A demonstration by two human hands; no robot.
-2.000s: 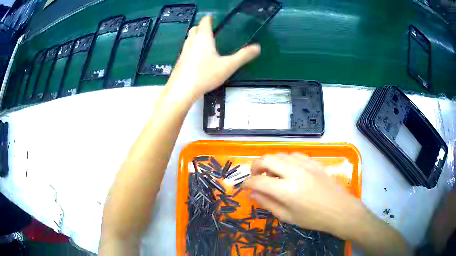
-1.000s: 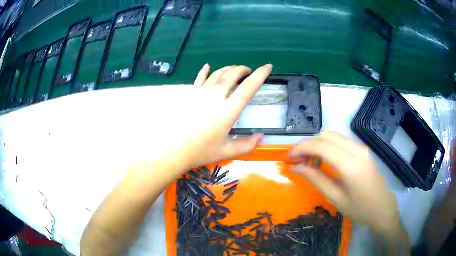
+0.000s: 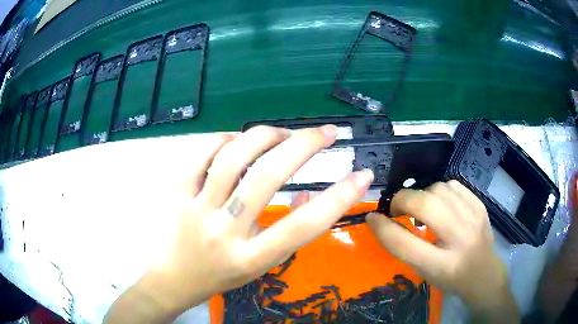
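Observation:
A black phone middle frame (image 3: 421, 158) is held tilted, edge-up, above the front rim of the orange parts tray (image 3: 329, 253). My left hand (image 3: 253, 215) is spread over its left part, with the fingers along its upper edge. My right hand (image 3: 437, 234) grips its lower right corner, fingertips at the near edge. Whether a small strip is in those fingertips cannot be told. Black strips (image 3: 323, 304) lie heaped in the tray's near part. The working stack of frames (image 3: 380, 126) lies flat behind the held frame, partly hidden by it and my left hand.
A side stack of frames (image 3: 488, 152) leans at the right, close to my right hand. The green conveyor belt (image 3: 272, 82) runs across the back, with a row of frames (image 3: 184, 38) at left and one frame (image 3: 390, 31) near the middle. A person's arm (image 3: 564, 272) shows at the right edge.
A frame is now lifted and tilted between my hands. My right hand has closed on its corner. My left hand has moved over it. The frames on the belt have shifted left.

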